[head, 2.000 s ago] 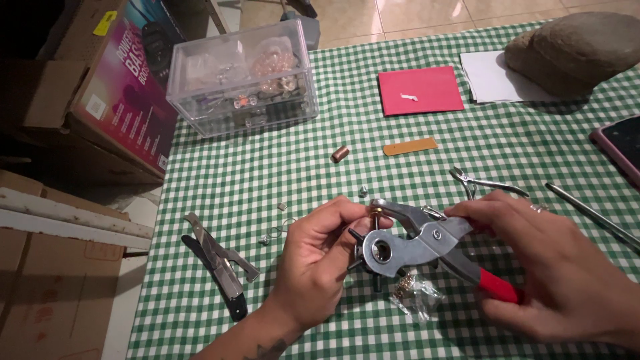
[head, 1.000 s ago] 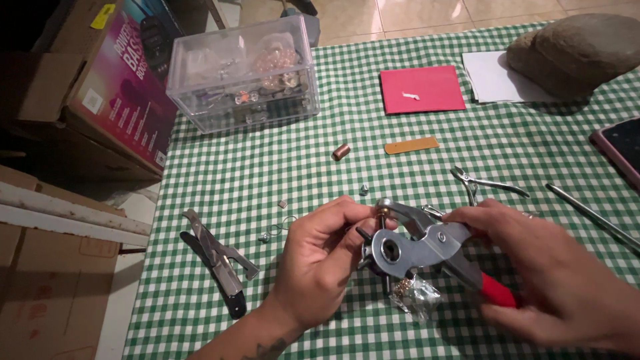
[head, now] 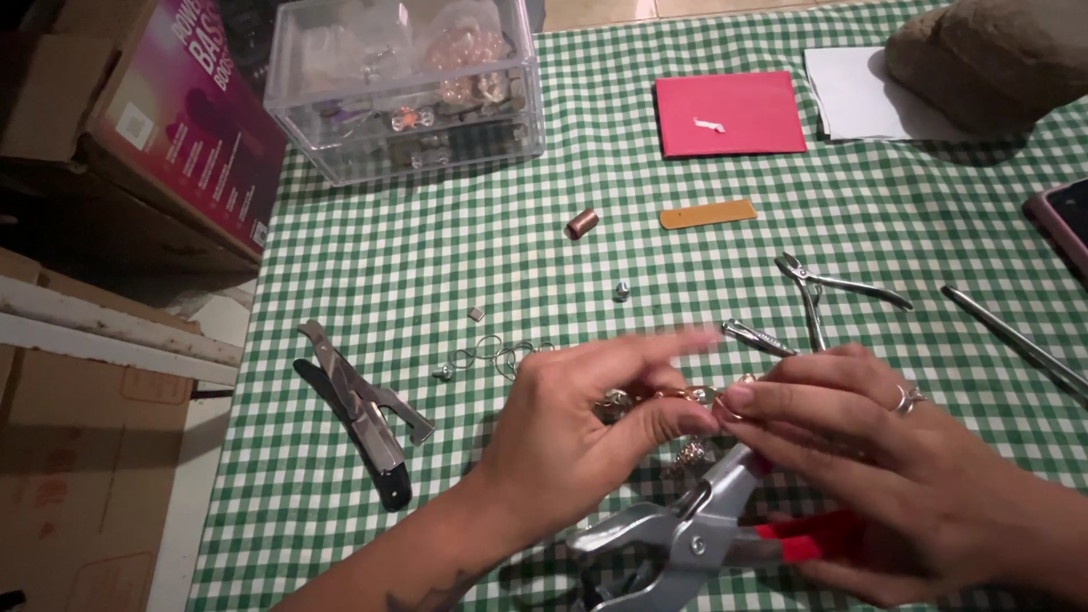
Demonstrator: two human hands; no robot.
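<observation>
My left hand (head: 586, 416) pinches a gold-coloured chain piece (head: 684, 393) between thumb and fingers, its index finger stretched out and blurred. The fingertips of my right hand (head: 867, 459) hold the other end of that piece. Tucked in the right palm are the red handles of a revolving leather punch (head: 697, 544), whose metal head points down to the left. Beneath the hands lies a small cluster of beads or chain (head: 688, 456). Thin wire rings (head: 493, 355) rest left of my left hand. Nail clippers (head: 756, 337) and cuticle nippers (head: 807, 285) lie beyond my right hand.
A folding razor (head: 365, 416) lies at left. Farther back are a copper-coloured tube (head: 582, 223), a tan strip (head: 708, 214), a red card (head: 729, 115), a clear drawer box (head: 408, 93) and a stone (head: 986, 59) on white paper (head: 858, 98). A metal rod (head: 1020, 340) and phone (head: 1062, 221) are at right.
The punch's head has swung down and away from my left fingers, where it was a second ago. My right fingertips have come to the gold-coloured piece, with the punch still in that hand.
</observation>
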